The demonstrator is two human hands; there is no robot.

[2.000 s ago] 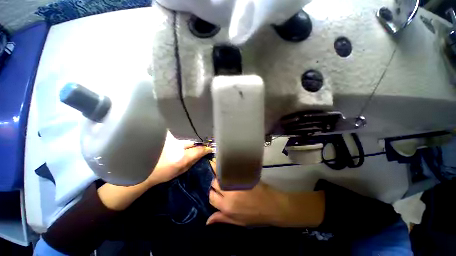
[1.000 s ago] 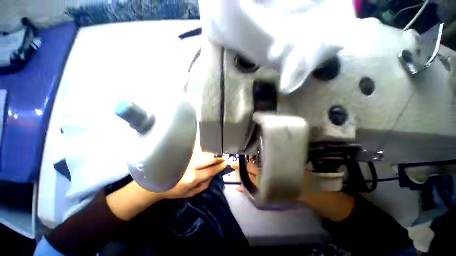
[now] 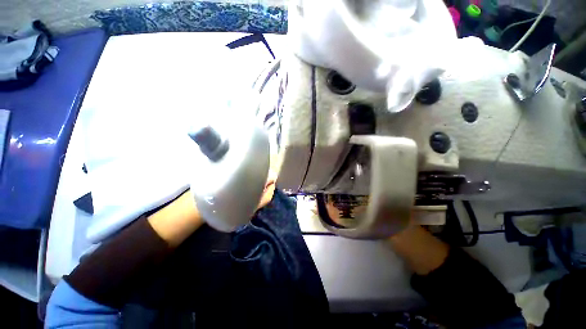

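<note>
A dark navy cloth [image 3: 283, 257] hangs from the needle area over the table's front edge towards my lap. The white sewing machine head [image 3: 398, 128] stands over it, and its pale guard hides the needle area. My left hand [image 3: 266, 193] is mostly hidden behind the white lamp [image 3: 232, 173]; a small part shows at the cloth's top edge, and its grip is hidden. My right hand [image 3: 340, 212] is behind the guard and mostly hidden; its wrist shows to the right. Pale cloth [image 3: 128, 186] lies at the left on the white table.
Limp white cloth [image 3: 385, 45] hangs on the machine head. Black scissor handles [image 3: 468, 222] lie right of the guard. A dark strip [image 3: 254, 40] lies at the table's back. A blue surface [image 3: 48, 135] with folded cloth is at the left. Spools stand behind the machine.
The view has shifted, so the machine sits further right. My right hand has moved from the cloth in front to behind the guard. My left hand is now mostly behind the lamp.
</note>
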